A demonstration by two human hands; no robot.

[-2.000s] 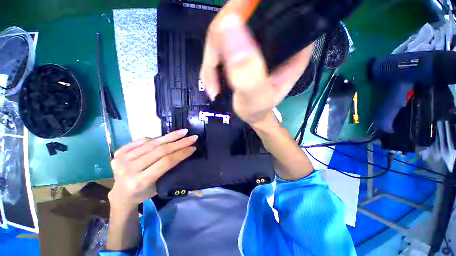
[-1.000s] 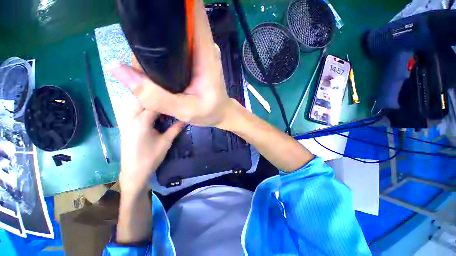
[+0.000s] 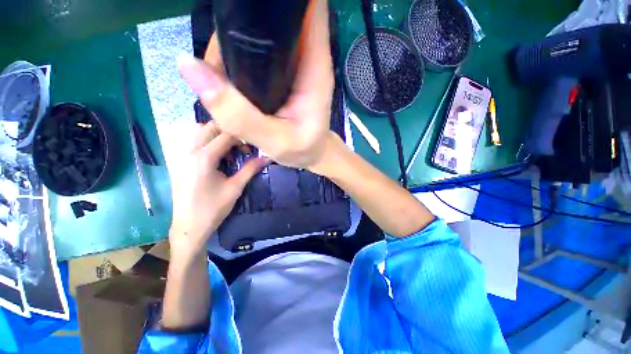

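Observation:
The black housing (image 3: 287,214) lies on the silvery sheet (image 3: 166,76) in front of me, its hinge lugs at the near edge. My right hand (image 3: 297,117) is closed around the electric screwdriver (image 3: 259,52), thick and black with an orange strip, held above the housing. The screwdriver's tip is hidden behind my hand. My left hand (image 3: 207,173) is low over the housing's left side, thumb and fingertips close together below my right hand. Whether the fingertips pinch something small cannot be seen.
Two mesh-looking dishes (image 3: 351,69) with dark contents, a cream strip (image 3: 364,133), a lit smartphone (image 3: 461,126) and a yellow-handled tool (image 3: 493,122) lie right. A heat gun (image 3: 553,90) is far right. A tub of black parts (image 3: 72,148) and a thin rod (image 3: 142,166) lie left. Cables cross right.
Since two seconds ago, the screwdriver has moved left over the housing and my left hand has moved up to its left side. The smartphone screen has lit up.

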